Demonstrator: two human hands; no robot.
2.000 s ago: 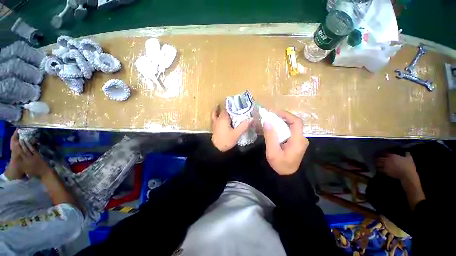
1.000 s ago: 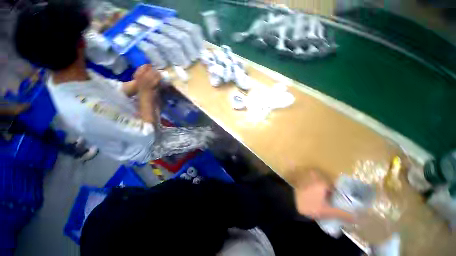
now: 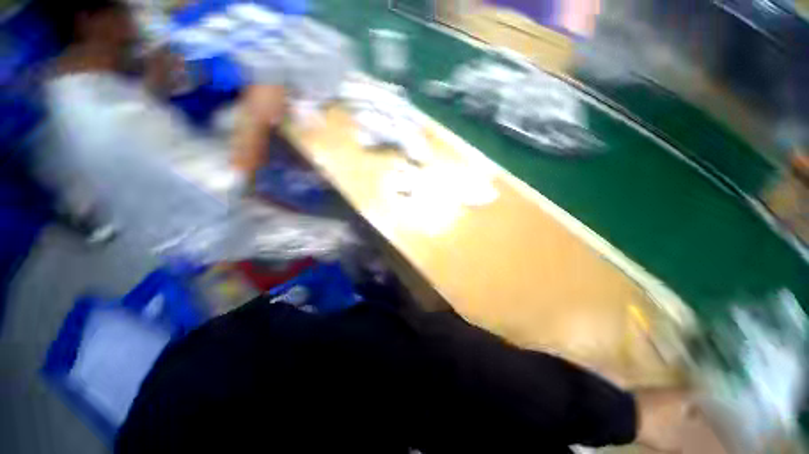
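Observation:
The picture is strongly blurred. My left hand (image 3: 670, 420) is at the lower right, at the end of a black sleeve, near the bench edge. Its fingers are smeared, and I cannot tell whether it holds anything. My right hand is not in view. A pile of short grey-white rings (image 3: 383, 113) lies on the tan bench (image 3: 497, 266) towards its far left end. A bright white patch (image 3: 435, 197), where the spare white bottles were, is beside the rings.
A green conveyor (image 3: 612, 199) runs behind the bench with a pale heap (image 3: 523, 105) on it. A small yellow item (image 3: 639, 317) and a crumpled white bag (image 3: 772, 355) are at right. A neighbour in a pale shirt (image 3: 142, 168) sits at left, above a blue bin (image 3: 106, 359).
The view has swung round to the left, showing the neighbour and conveyor. My left hand has shifted to the lower right corner. My right hand and the bottle have gone out of view.

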